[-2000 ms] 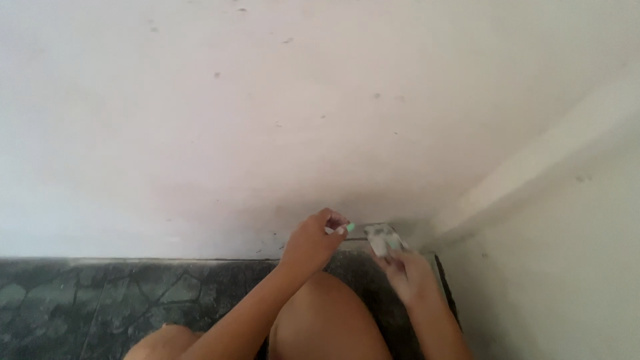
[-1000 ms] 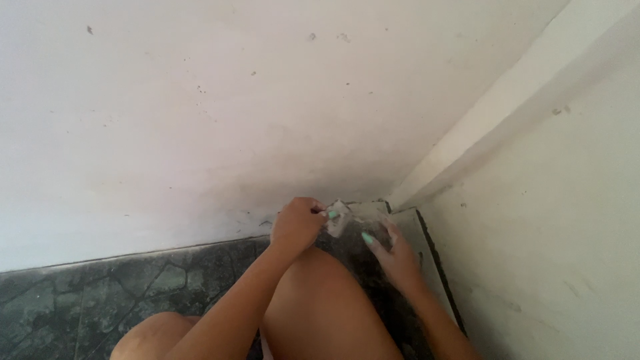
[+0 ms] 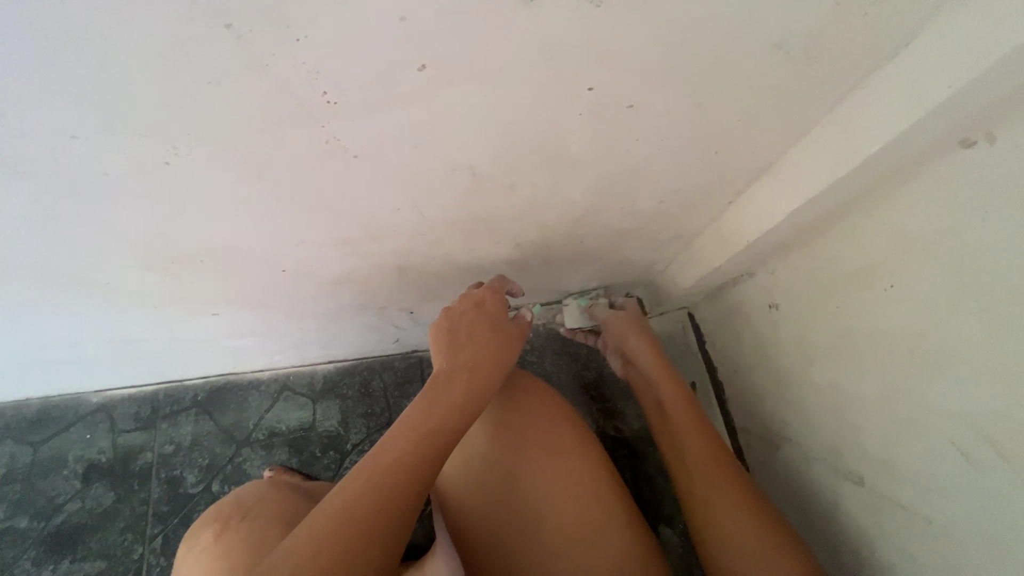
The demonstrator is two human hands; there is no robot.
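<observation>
Low by the foot of the painted wall [image 3: 448,184], my left hand [image 3: 480,324] is raised with its fingers curled and a green-tipped thumb out to the right. I cannot make out anything held in it. My right hand [image 3: 612,328] grips a small flat pale piece [image 3: 582,313] between thumb and fingers, just right of the left hand. The piece has a worn, whitish face; its material is not clear. Behind both hands a light strip [image 3: 548,314] runs along the wall's base, partly covered by them.
Dark stone-patterned floor tiles [image 3: 264,424] meet the wall at lower left. A pale vertical pillar edge [image 3: 768,192] rises in the corner, beside a second wall [image 3: 888,344]. My bent knees [image 3: 528,472] are below the hands. A dark gap [image 3: 716,384] runs along the right wall's base.
One second ago the left hand was at a pale, crumpled-looking piece and the right hand was apart from it with fingers spread. Now the right hand grips a flat pale piece.
</observation>
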